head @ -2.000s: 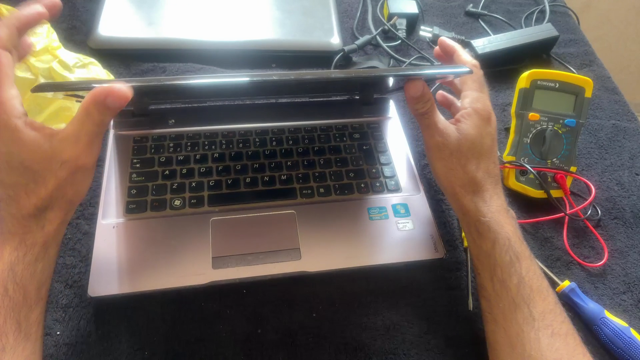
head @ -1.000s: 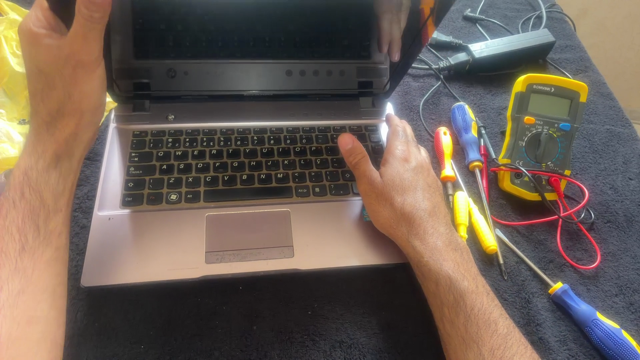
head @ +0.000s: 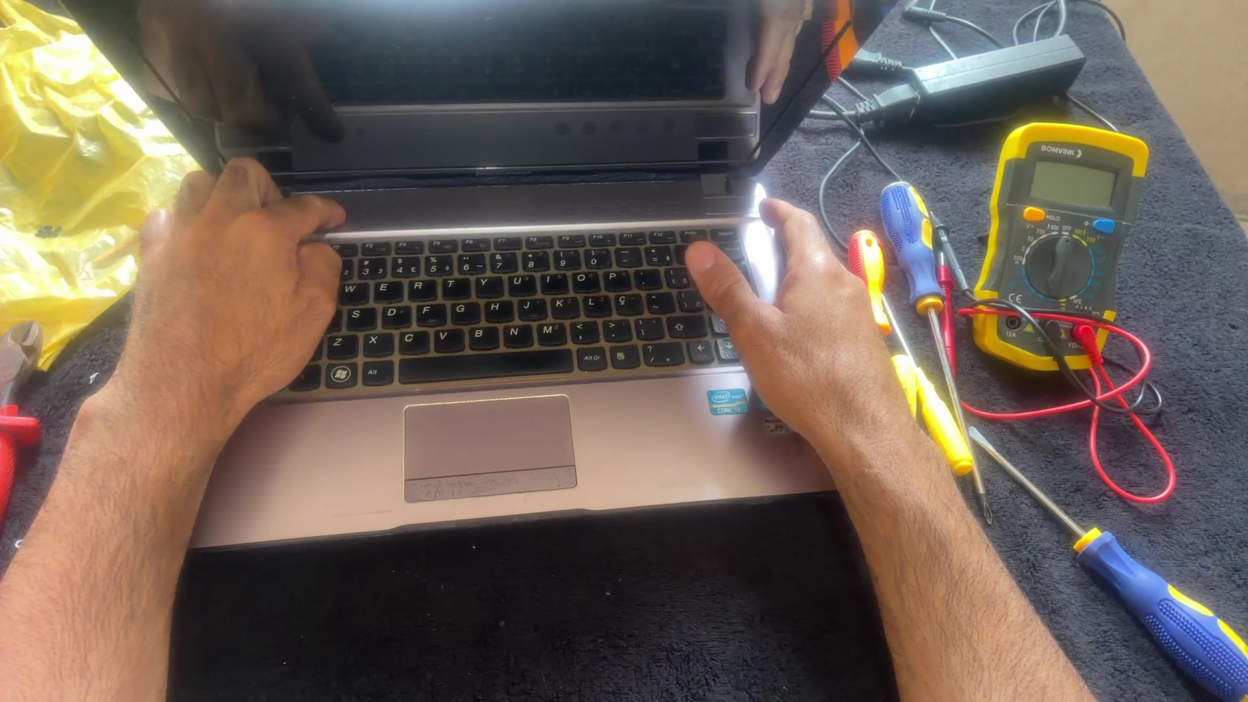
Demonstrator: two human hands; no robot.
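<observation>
An opened laptop (head: pixel 322 497) lies on a dark towel-like cloth, its screen (head: pixel 536 58) raised, dark and reflecting. My left hand (head: pixel 229 283) rests on the upper left corner of the base, with a finger reaching to the strip above the keyboard near the hinge. Over the right edge of the base lies my right hand (head: pixel 799 322), thumb above the right end of the keyboard (head: pixel 487 312) and fingers along the side. Neither hand is closed around anything. The touchpad (head: pixel 489 439) shows between my forearms. Part of the keyboard's left side is hidden by my left hand.
Right of the laptop lie several screwdrivers (head: pixel 912 244), a yellow multimeter (head: pixel 1058 244) with red and black leads, and a larger blue screwdriver (head: pixel 1160 614). A black power adapter (head: pixel 1004 78) with cables is behind them. At left are a yellow plastic bag (head: pixel 68 185) and red-handled pliers (head: pixel 12 429).
The laptop's lid, held by both hands and nearly edge-on two seconds before, now stands opened back. My left hand has come down from the lid to the base; my right hand has stayed at the right side since one second ago.
</observation>
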